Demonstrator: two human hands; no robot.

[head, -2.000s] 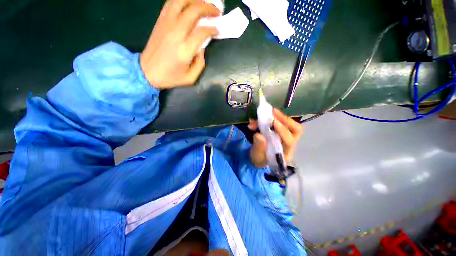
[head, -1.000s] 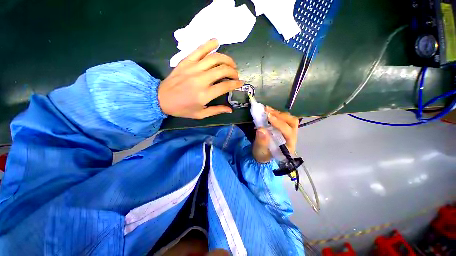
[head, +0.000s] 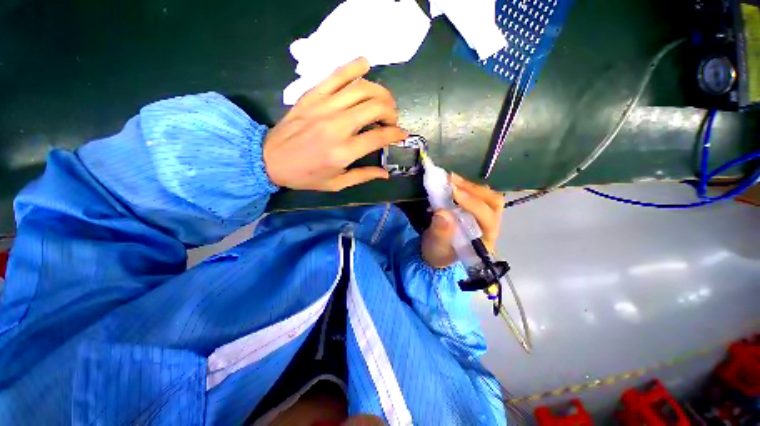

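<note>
A small black watch housing [head: 403, 170] with an open, pale centre lies on the green mat near its front edge. My left hand [head: 333, 133] is on its left side, with a thumb and finger at the frame. My right hand [head: 462, 220] holds the translucent white glue syringe [head: 438, 188] like a pen. The yellowish needle tip [head: 424, 156] is at the housing's right side, near its upper corner. Whether it touches cannot be told. The syringe has a black cap [head: 484, 276] and a thin hose at its rear.
White wiping paper [head: 367, 35] lies behind my left hand, with another piece [head: 473, 23] beside a blue parts sheet [head: 523, 37]. Tweezers [head: 505, 125] lie right of the housing. A clear hose [head: 615, 125] runs to the black controller [head: 715, 75]. Red bins [head: 654, 405] are on the floor.
My left hand has let go of the white paper and come down to the housing. The syringe tip has moved left onto the housing's right side; in the last second both hands barely moved.
</note>
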